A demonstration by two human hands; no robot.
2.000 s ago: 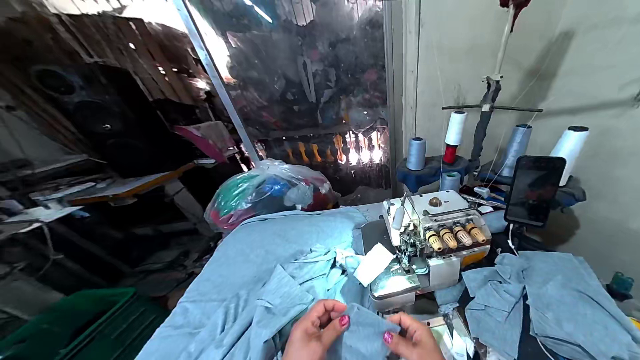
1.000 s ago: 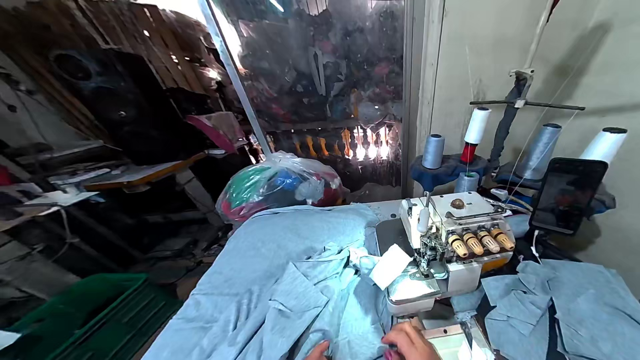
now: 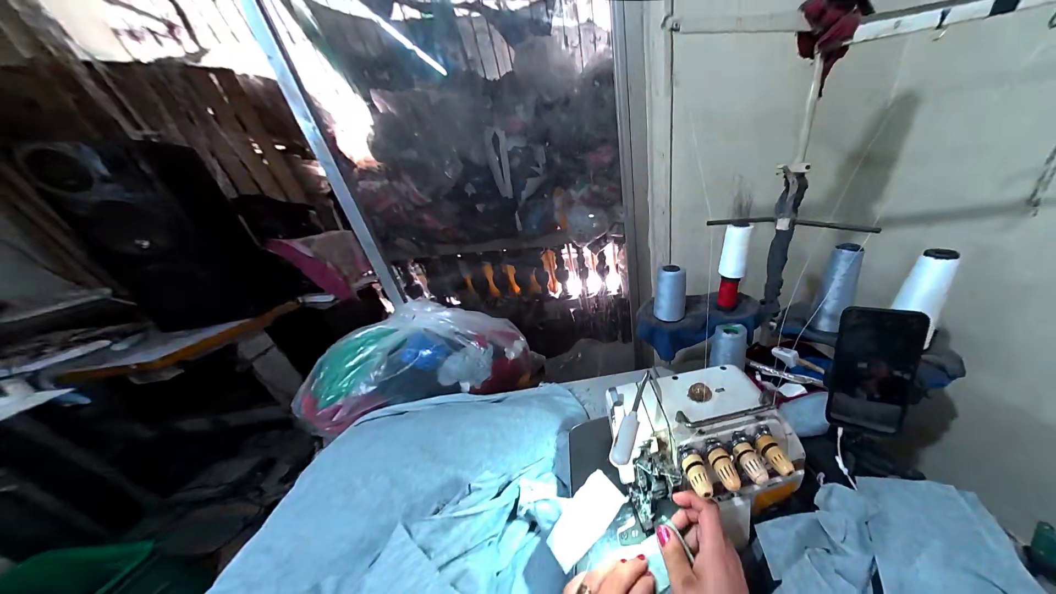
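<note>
A white overlock sewing machine (image 3: 718, 396) with several tan tension dials (image 3: 734, 464) stands right of centre. My right hand (image 3: 705, 549) pinches the edge of a light blue fabric piece (image 3: 656, 561) right beside the needle and presser foot area. My left hand (image 3: 615, 577), cut by the bottom edge, rests on the same piece, its fingers partly hidden. A white paper-like piece (image 3: 587, 516) lies just left of the presser foot. Light blue fabric (image 3: 412, 462) is heaped to the left of the machine.
Thread cones (image 3: 670, 293) stand behind the machine. A phone (image 3: 877, 371) is held upright at its right. More blue fabric pieces (image 3: 932, 528) lie at lower right. A clear plastic bag (image 3: 421, 355) with coloured contents sits behind the heap. A green crate (image 3: 82, 569) is at lower left.
Both hands have moved up to the machine's presser foot with the fabric piece; two seconds ago they held it in front of the machine. The view has shifted.
</note>
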